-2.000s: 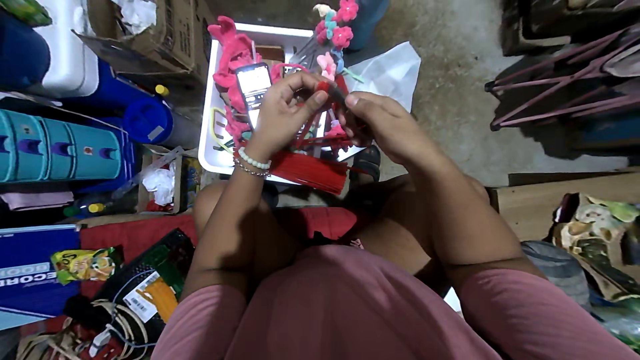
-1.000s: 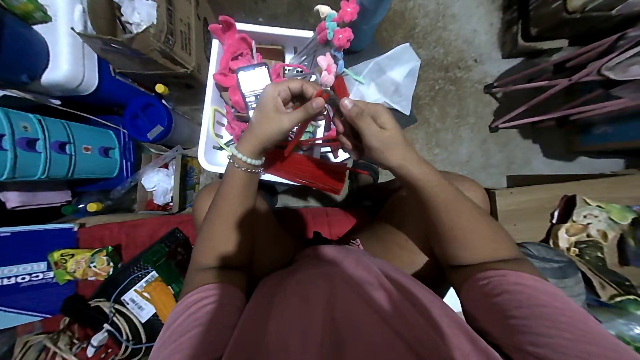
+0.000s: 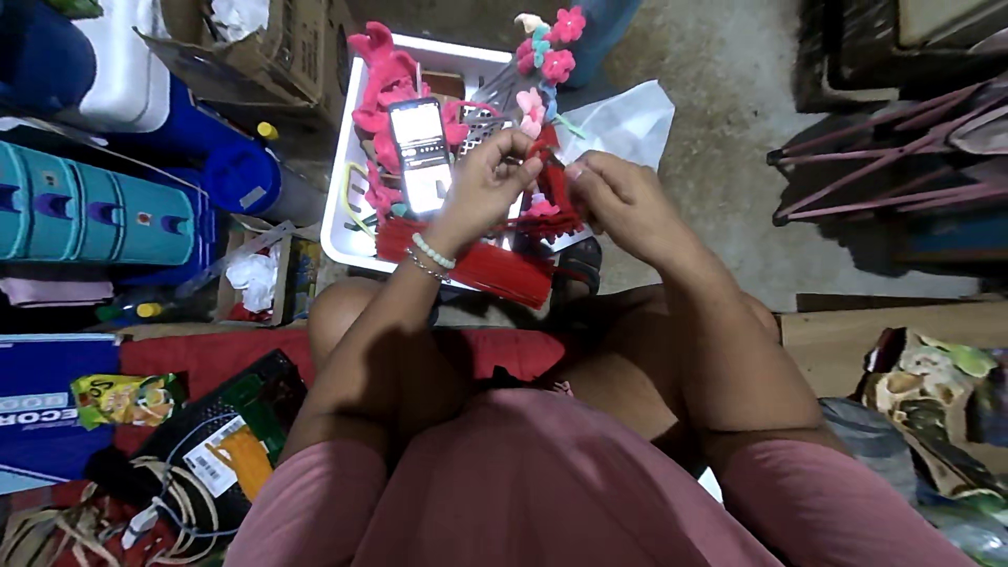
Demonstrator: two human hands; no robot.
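My left hand [image 3: 500,177], with a beaded bracelet at the wrist, pinches a red fuzzy stem [image 3: 540,148], probably a pipe cleaner, between thumb and fingers. Just right of it is my right hand [image 3: 610,189], its fingers curled near the red piece; whether they grip part of it cannot be made out. Both hands are above a white plastic basket [image 3: 339,213]. A bundle of red pipe cleaners [image 3: 504,272] lies across its near edge. A lit phone [image 3: 421,157] rests on pink fuzzy pieces [image 3: 382,71]. Pink fuzzy flowers [image 3: 557,66] stand at the basket's back right.
A white sheet [image 3: 630,118] lies right of the basket. Teal drawers [image 3: 94,209] and a cardboard box [image 3: 295,63] stand to the left. A pink folding frame [image 3: 890,169] is at the right. A black basket [image 3: 276,378] sits on the red surface beside me.
My right hand has moved slightly away from my left, leaving a gap between the fingertips. The left hand still pinches the red piece.
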